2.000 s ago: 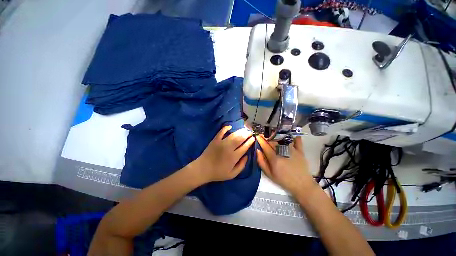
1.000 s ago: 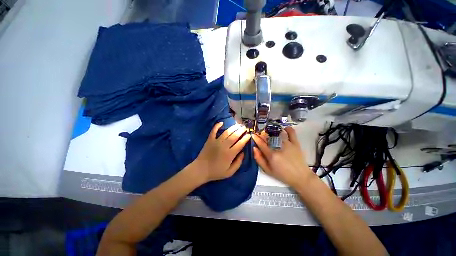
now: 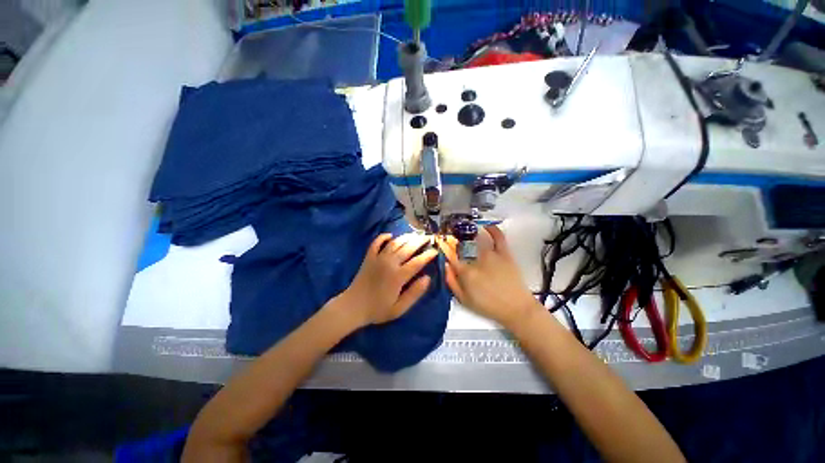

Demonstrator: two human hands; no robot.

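Observation:
A loose navy garment piece [image 3: 335,262] lies on the table left of and under the needle area [image 3: 432,226], its rounded end near the front ruler. My left hand [image 3: 391,276] rests on the cloth, fingers bent, fingertips by the lit presser foot. My right hand [image 3: 484,276] is just right of the foot, thumb and index at the cloth's edge, other fingers beside a small metal part. Whether the fingertips pinch the cloth is hidden by glare. The white sewing machine [image 3: 561,118] stands behind both hands.
A navy stack of cut panels [image 3: 258,136] sits at back left. Black cords [image 3: 615,262] lie right of my right hand, with red and yellow scissor handles [image 3: 685,321] in front. The ruled table edge [image 3: 298,362] runs along the front. A green rod [image 3: 417,13] stands above the machine.
The camera view has shifted, showing more of the machine's right end and the green rod. Both hands remain at the presser foot; the cloth has barely moved relative to the table.

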